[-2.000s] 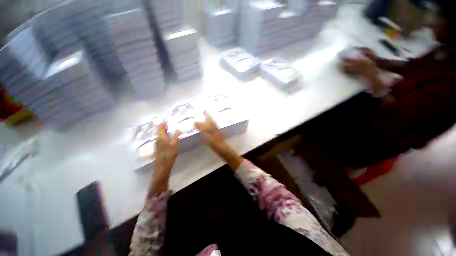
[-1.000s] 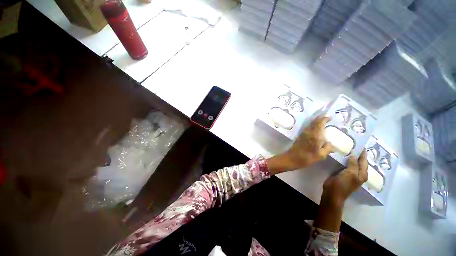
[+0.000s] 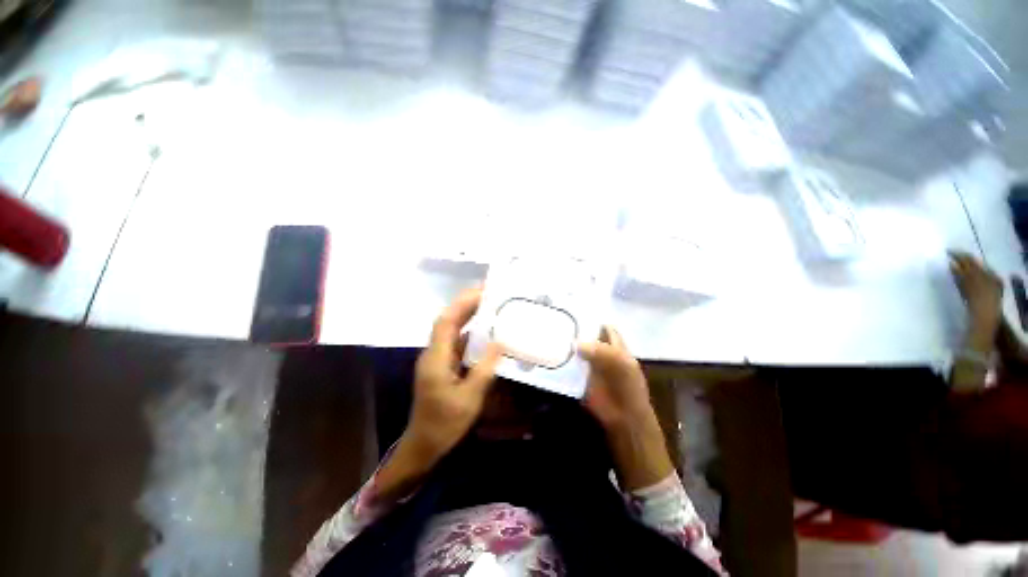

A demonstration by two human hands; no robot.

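Note:
A white packed inner tray (image 3: 533, 282) is held between both hands at the bench's front edge, with a cream-white oval case (image 3: 534, 333) in its recess. My left hand (image 3: 448, 378) grips its left side, thumb near the oval. My right hand (image 3: 614, 389) grips its lower right corner. The upper part of the tray is washed out by glare, so the loops cannot be made out. Parts of other white trays lie on the bench behind it, one to the left (image 3: 454, 267) and one to the right (image 3: 667, 287), also overexposed.
A smartphone (image 3: 291, 285) lies left on the bench (image 3: 372, 169). A red bottle (image 3: 32, 231) is at the left edge. Two trays (image 3: 826, 212) lie right, before tall stacks (image 3: 530, 51). Another person's hand (image 3: 978, 295) is far right. Clear plastic (image 3: 209, 451) is below the bench.
The view has swung, so the bench now runs level. The held tray has come toward my body, to the bench edge, from above the row of trays. Both hands still hold it.

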